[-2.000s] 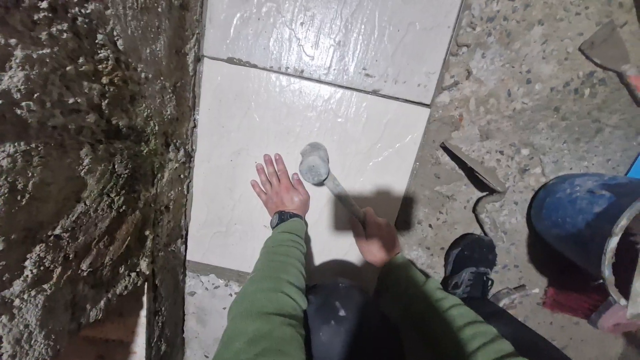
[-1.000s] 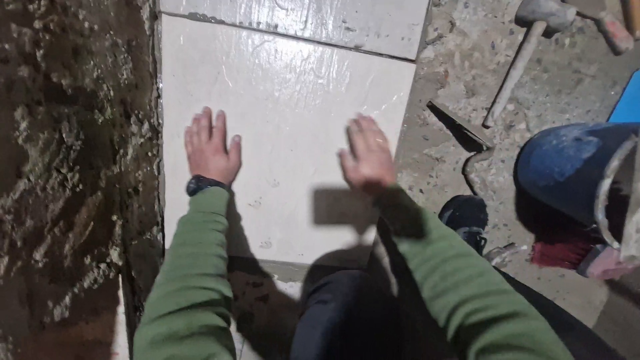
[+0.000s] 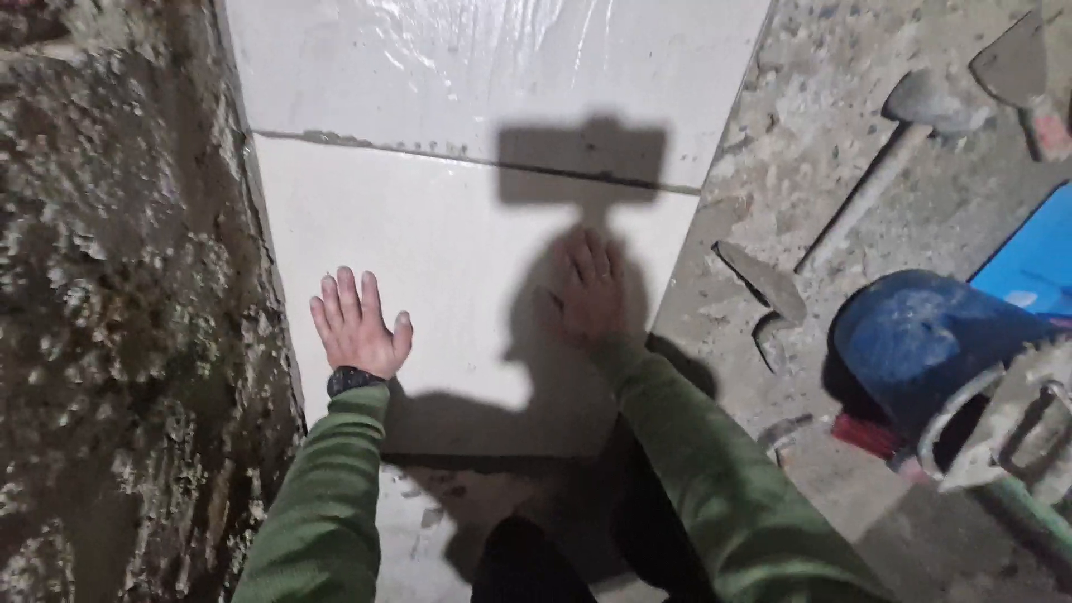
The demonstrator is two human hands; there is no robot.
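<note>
My left hand [image 3: 360,327] lies palm down with its fingers apart on the left part of a white floor tile [image 3: 452,293]; a dark watch is on that wrist. On the tile's right part, in the shadow cast over it, rests my right hand [image 3: 590,289], also flat and holding nothing. A second tile [image 3: 452,67] with a wet shine adjoins it at the top, a dark joint between the two. Right of the tiles, a mallet [image 3: 867,180] lies on the rough floor. Nearer to my right hand is a trowel [image 3: 766,280] with a bent metal neck.
A rough wall [image 3: 134,318] runs along the tiles' left edge. To the right are a blue bucket [image 3: 930,343] on its side, a red brush [image 3: 867,435], a blue sheet or board [image 3: 1034,251] and a scraper-like tool [image 3: 1017,67] with a red handle.
My right hand held the mallet over the tile two seconds ago; the mallet now lies on the floor at the right. Both hands now rest spread on the tile. The view has shifted.
</note>
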